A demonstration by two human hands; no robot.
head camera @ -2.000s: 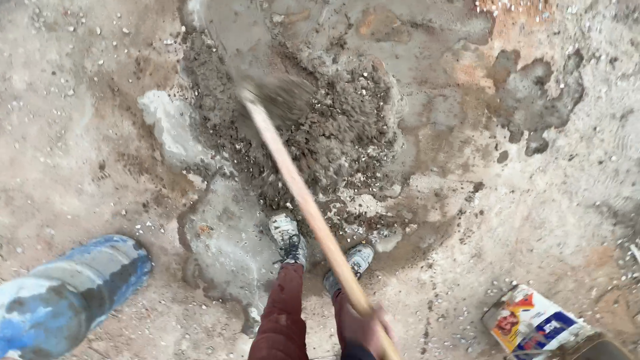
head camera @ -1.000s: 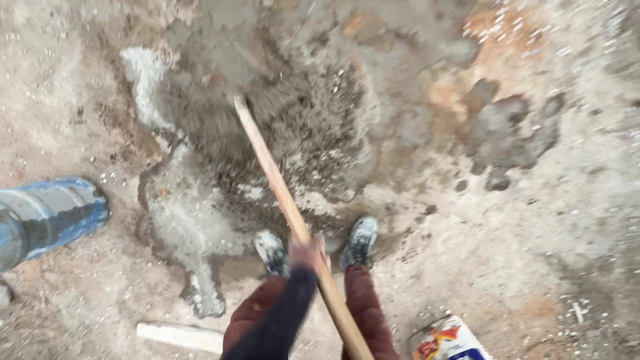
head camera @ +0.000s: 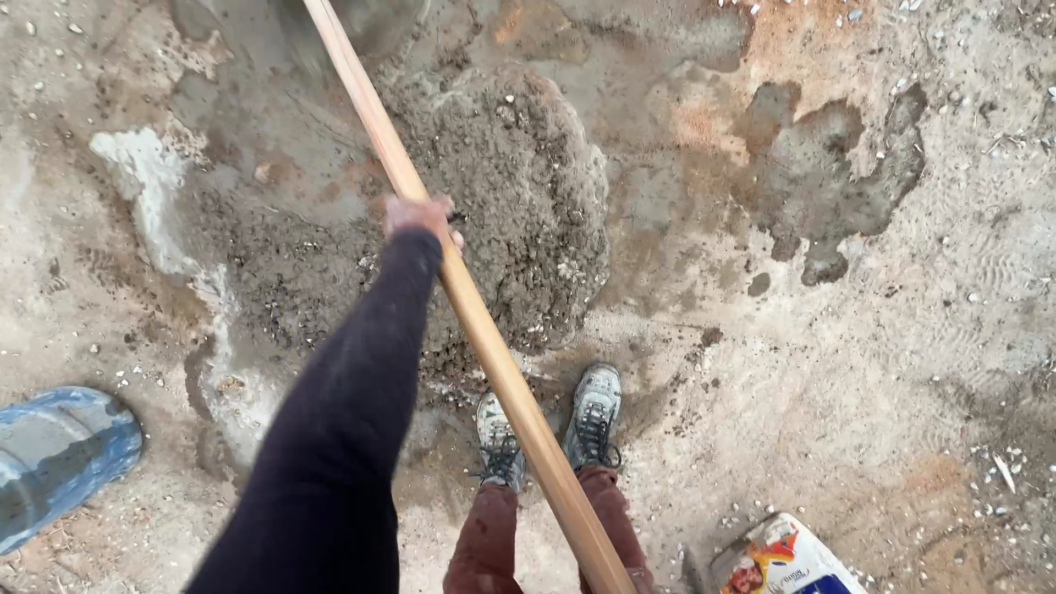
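My left hand [head camera: 421, 221], in a dark sleeve, is closed around the middle of a long wooden tool handle [head camera: 511, 388]. The handle slants from the top left down to the bottom edge. Its far end runs into a blur at the top, so the tool's head cannot be made out. Below and beside the hand lies a heap of wet grey mortar or concrete mix [head camera: 528, 206], with a rougher, pebbly part [head camera: 289, 272] left of the handle. My right hand is not in view.
My feet, in stained lace-up shoes [head camera: 596, 404], stand at the heap's near edge. A blue, mortar-smeared container [head camera: 74, 454] lies at the left. At the bottom right is a printed bag [head camera: 792, 553]. Wet patches [head camera: 833, 173] and loose stones mark the ground.
Along the handle, my left hand has moved forward, away from my feet. The mix, churned and blurred earlier, now shows a rounded mound right of the handle. The view has shifted.
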